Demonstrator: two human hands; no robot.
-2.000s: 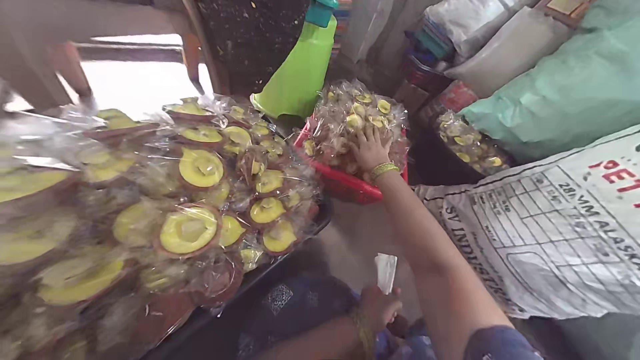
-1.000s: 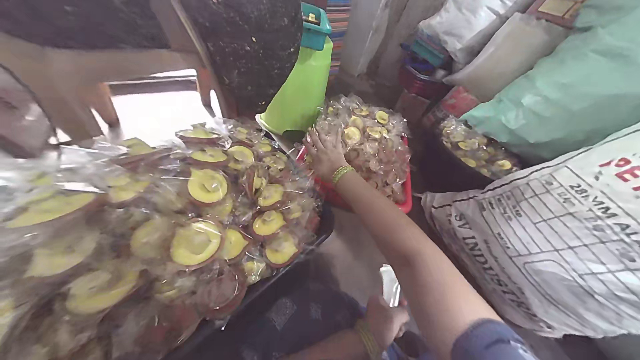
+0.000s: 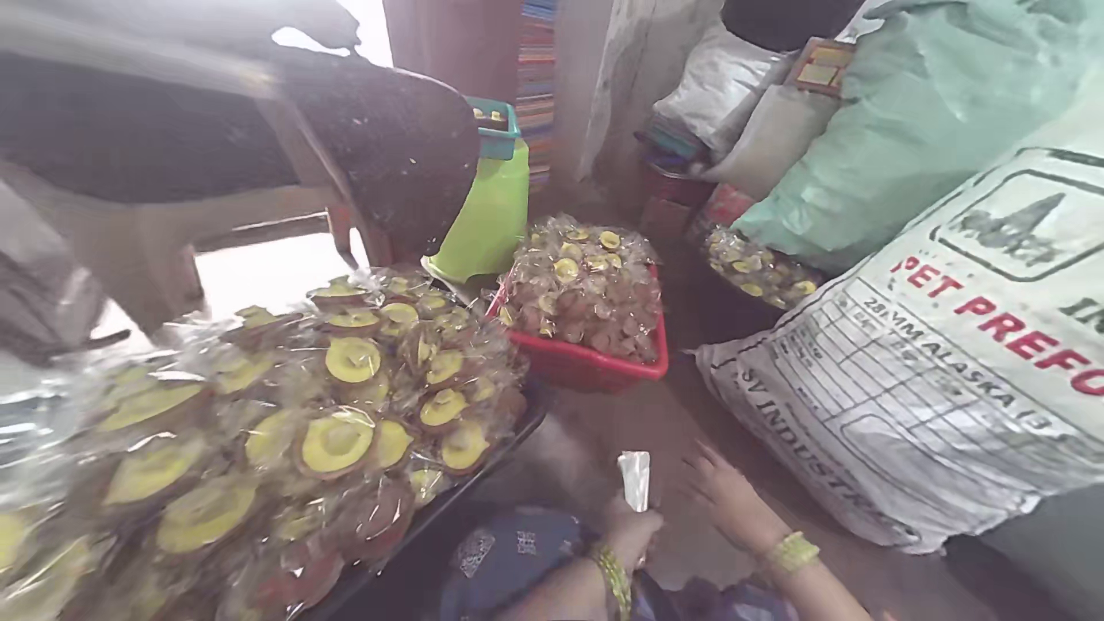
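My left hand (image 3: 630, 530), with yellow bangles at its wrist, is closed around a small white strip (image 3: 636, 479) that looks like folded plastic or paper. To its right, my right hand (image 3: 723, 496), also with yellow bangles, hangs over the floor, fingers apart and holding nothing. Beyond both hands stands a red plastic basket (image 3: 595, 366) heaped with small clear-wrapped packets (image 3: 595, 302), brown with yellow pieces. At the left, a dark tray (image 3: 517, 431) is piled high with larger clear-wrapped brown items with yellow ring-shaped tops (image 3: 338, 440).
A printed white woven sack (image 3: 828, 414) leans at the right, beneath a large green sack (image 3: 914, 129). Between sack and basket is a dark container with more wrapped packets (image 3: 755, 267). A lime-green container (image 3: 492, 216) with a teal basket (image 3: 496, 142) on top stands behind. Wooden furniture is upper left.
My right hand has left the packets in the red basket and come back toward me, beside my left hand. My left hand still holds the white strip.
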